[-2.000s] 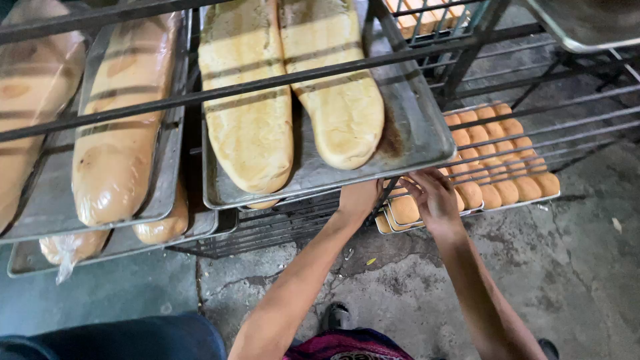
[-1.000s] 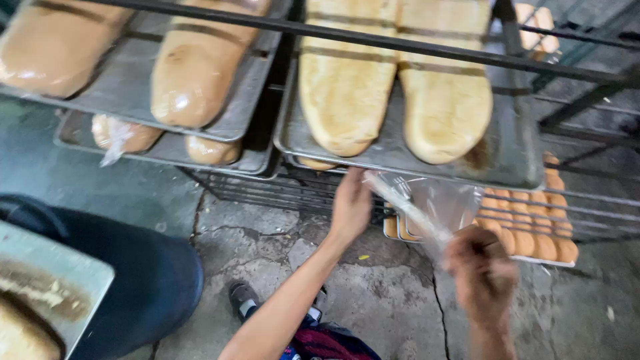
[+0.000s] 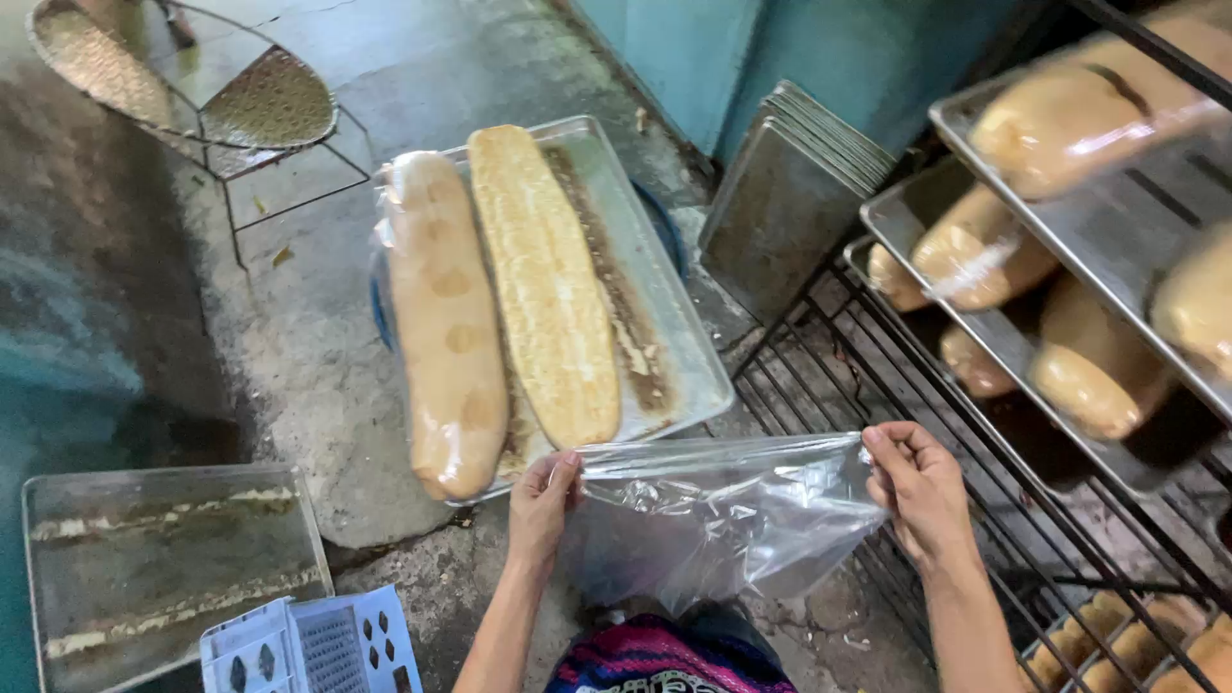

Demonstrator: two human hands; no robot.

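Note:
A clear plastic bag (image 3: 722, 510) is stretched between my two hands, its top edge pinched at either end. My left hand (image 3: 545, 496) grips one corner, close to the near end of a long unwrapped bread loaf (image 3: 549, 298). My right hand (image 3: 919, 486) grips the other corner, beside the metal rack. The unwrapped loaf lies on a metal baking tray (image 3: 664, 289), just right of a long loaf in clear plastic (image 3: 448, 327). The tray rests on a round blue object, mostly hidden under it.
At right, a black metal rack (image 3: 818, 346) holds trays of wrapped loaves (image 3: 1088, 385), with small rolls (image 3: 1107, 626) low down. Stacked metal trays (image 3: 780, 192) lean by the teal wall. A stained tray (image 3: 173, 568) and blue plastic crate (image 3: 318, 640) are lower left; a round wire-legged stand (image 3: 269, 106) is upper left.
Both hands were at the rack's edge; one second ago plastic showed between them. Now the bag is spread wide between them, near the tray with two loaves. The view has swung far left.

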